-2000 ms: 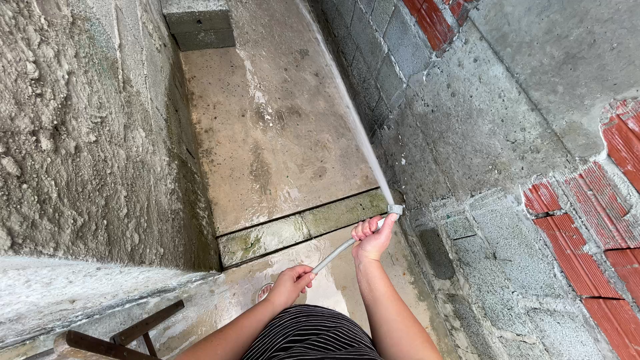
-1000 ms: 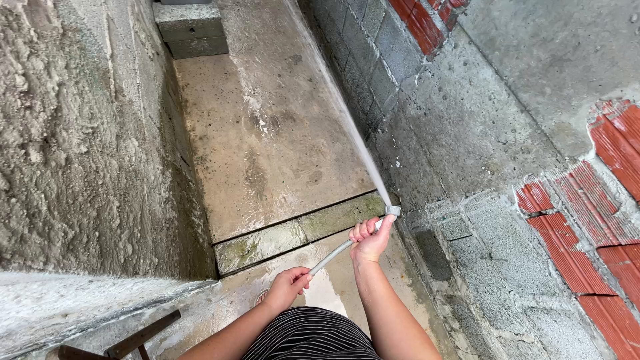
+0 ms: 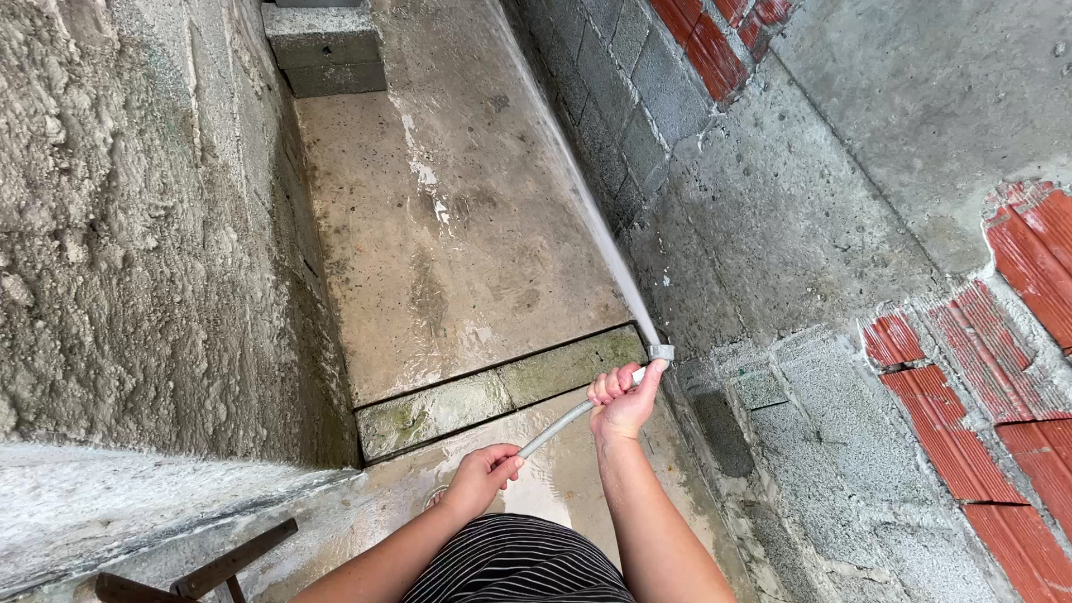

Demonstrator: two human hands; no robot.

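Note:
My right hand [image 3: 624, 400] is closed around the handle of a grey spray head [image 3: 661, 353], its thumb up near the nozzle. A jet of water [image 3: 605, 243] leaves the nozzle and runs forward along the foot of the right wall. From the handle a thin grey hose [image 3: 557, 430] slants down to my left hand [image 3: 488, 476], which pinches it between thumb and fingers just in front of my striped garment. Past my left hand the hose is hidden. The concrete floor [image 3: 502, 276] is wet and stained.
Concrete drain covers [image 3: 452, 410] cross the floor. Rough cement wall [image 3: 126, 234] rises on the left; concrete blocks [image 3: 327, 50] stand at the far left. Grey block wall [image 3: 636, 92] with red hollow bricks [image 3: 946, 431] lines the right. Dark wooden bars [image 3: 234, 559] show at lower left.
Both hands keep their hold on the sprayer and hose, nearly in place. Water keeps spraying along the right wall's foot.

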